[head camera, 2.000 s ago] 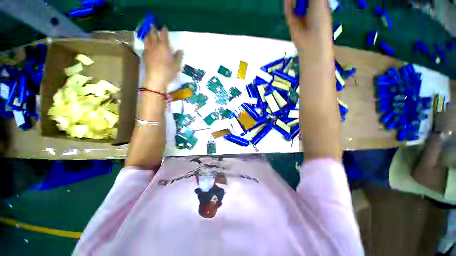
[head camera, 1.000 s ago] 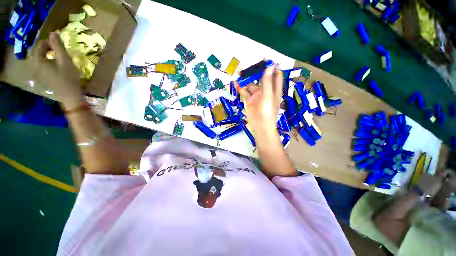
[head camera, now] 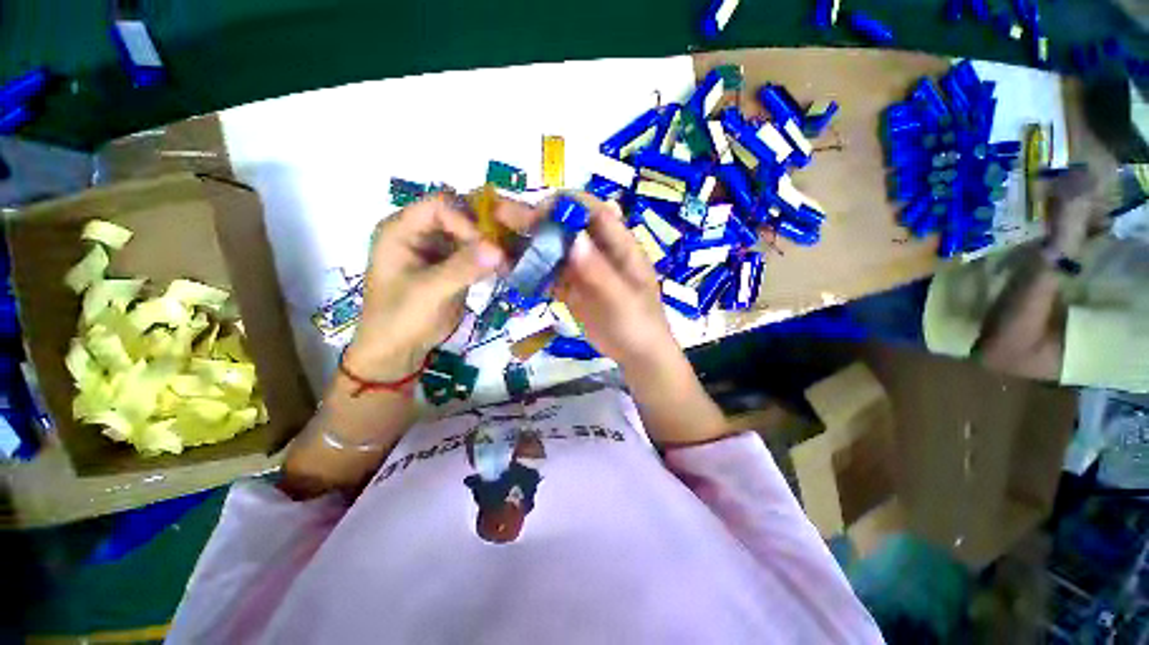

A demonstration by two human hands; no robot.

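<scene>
My right hand (head camera: 607, 280) holds a blue battery pack (head camera: 542, 256) with a pale grey face, tilted, above the white work sheet (head camera: 302, 151). My left hand (head camera: 422, 280) is beside it, its fingers pinching at an amber-gold piece (head camera: 489, 212) close to the pack's upper end. Whether the piece touches the pack cannot be told. Green protection boards (head camera: 450, 376) lie on the sheet around and below my hands, partly hidden by them. A loose pile of blue packs with pale strips (head camera: 662, 187) lies to the right of my hands.
An open cardboard box (head camera: 44, 290) at left holds pale yellow liner scraps (head camera: 164, 365). A tight cluster of blue packs (head camera: 951, 158) stands at far right, near another person's arm (head camera: 1027, 302). Scattered packs (head camera: 139, 48) lie on the green surface beyond. An open carton (head camera: 825, 441) is below the bench.
My left hand has moved from the box to the middle and pinches an amber piece. My right hand has brought a blue pack to it. The view has turned.
</scene>
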